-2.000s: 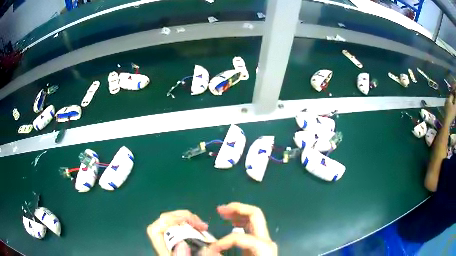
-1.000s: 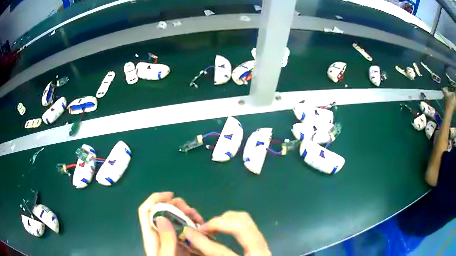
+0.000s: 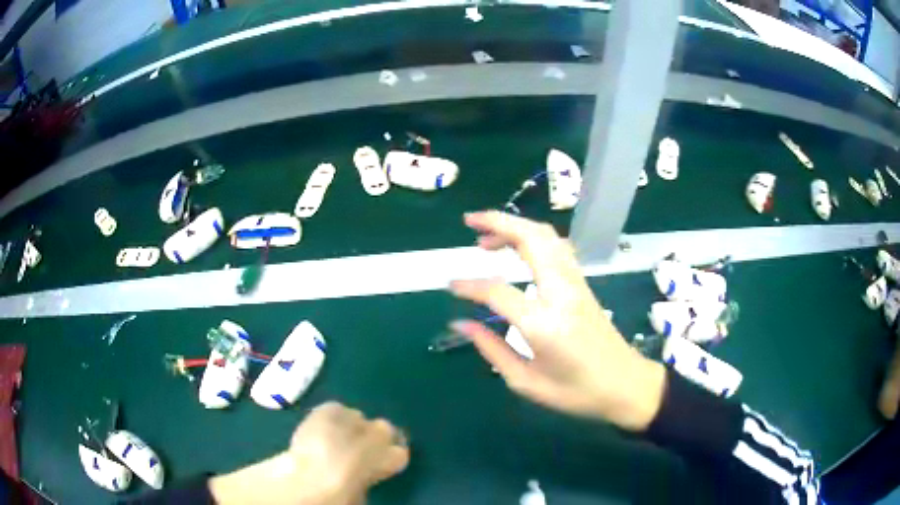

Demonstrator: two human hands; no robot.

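Observation:
My right hand [image 3: 553, 325] is raised in front of me with its fingers spread and nothing visible in it. It partly covers a white shell [image 3: 518, 340] on the near green strip. My left hand [image 3: 345, 452] is low at the bottom, blurred, with its fingers curled; whether it holds anything cannot be told. Two white shells with blue marks, one of them [image 3: 288, 365], lie beyond it, with a green circuit board [image 3: 227, 342] and red wires. A small blurred white piece [image 3: 533, 493] shows at the bottom edge.
A pale metal rail [image 3: 395, 278] with an upright post [image 3: 627, 128] divides the strips. Several shells and flat base plates [image 3: 316, 190] lie on the far belt. A shell pile [image 3: 703, 365] is right of my right hand. Another person's arm [image 3: 891, 390] shows at the right edge.
My hands have separated and the white shell they held together is no longer seen between them. My right hand has moved up and right. The view has shifted, so most things appear farther right.

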